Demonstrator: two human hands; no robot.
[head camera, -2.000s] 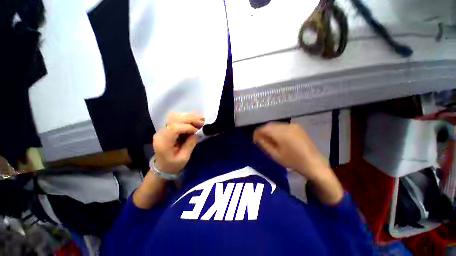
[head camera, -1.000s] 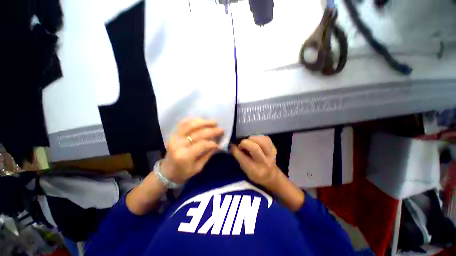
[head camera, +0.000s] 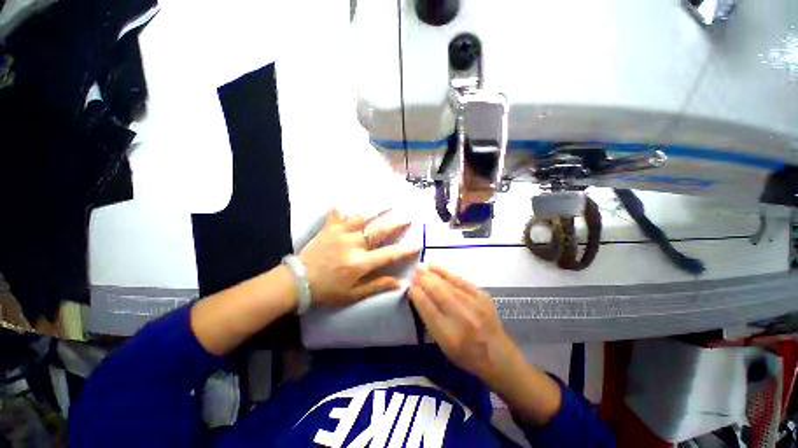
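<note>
A pale fabric piece (head camera: 363, 325) with a thin dark right edge lies on the white table, in front of the sewing machine's presser foot area. My left hand (head camera: 354, 262) lies spread on it, palm down, fingers pointing right towards the dark edge. My right hand (head camera: 459, 319) is at that edge with its fingertips together on the fabric, just below my left fingertips. The dark edge runs up from my fingers beside the needle area, which the metal parts (head camera: 479, 162) partly hide. A black fabric piece (head camera: 255, 175) with a curved edge lies left of the pale one.
The white machine head (head camera: 612, 79) with a blue stripe spans the top right. Scissor handles (head camera: 573, 245) and a dark fuzzy strip (head camera: 656, 232) lie right of the needle. A black heap (head camera: 52, 175) is at far left. The ruler-marked edge (head camera: 595, 306) runs along the front, with a red basket (head camera: 617, 372) beyond.
The view has shifted up, bringing the machine head into sight. Both hands have moved from the table's front edge onto the table with the pale piece. My left hand has flattened and spread.
</note>
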